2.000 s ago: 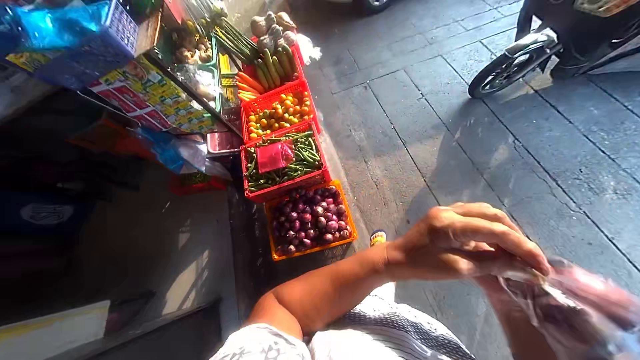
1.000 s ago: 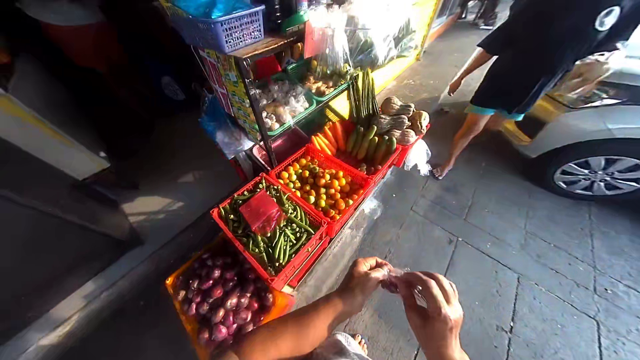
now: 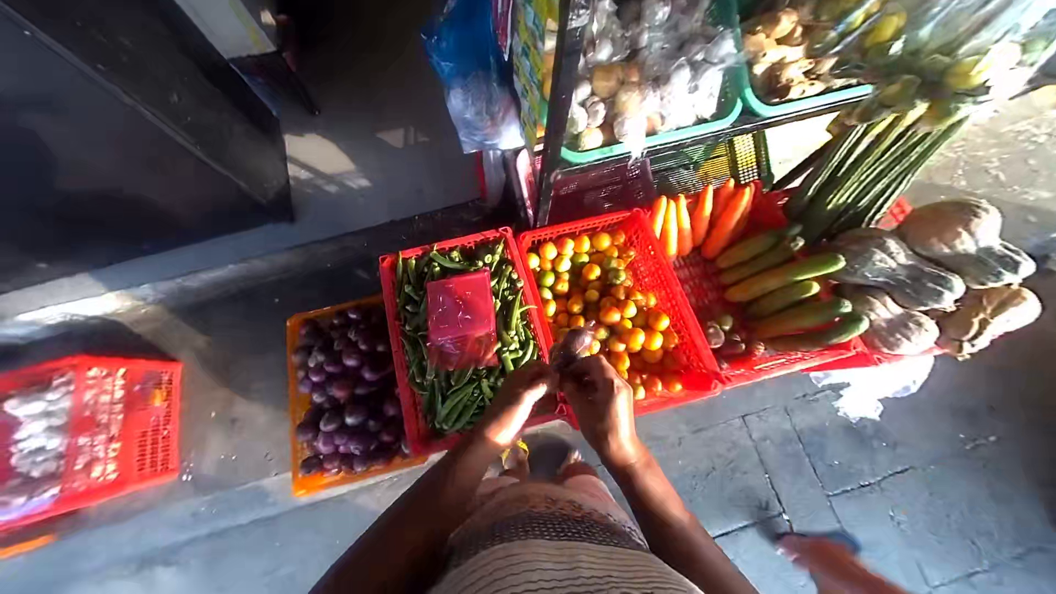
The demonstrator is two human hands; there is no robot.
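My left hand (image 3: 524, 400) and my right hand (image 3: 598, 396) meet in front of my body, their fingers pinching a small clear plastic bag (image 3: 572, 345) with something dark in it. The bag overlaps the near edge of a red crate of orange and green tomatoes (image 3: 577, 276). Left of that, a red crate holds green pods (image 3: 466, 400), with a pink plastic packet (image 3: 460, 320) lying on top. Small purple eggplants or onions (image 3: 351, 379) fill an orange crate farther left; which they are I cannot tell.
Carrots (image 3: 726, 219), cucumber-like vegetables (image 3: 796, 293) and tan squashes (image 3: 957, 247) lie to the right. Bagged produce (image 3: 643, 91) sits in green trays on a rack above. Another red crate (image 3: 124, 421) stands at far left. A person's foot (image 3: 813, 549) shows on the pavement at lower right.
The view has swung over the crates. My hands, at the right with a plastic bag two seconds ago, are now together before the tomato and pod crates.
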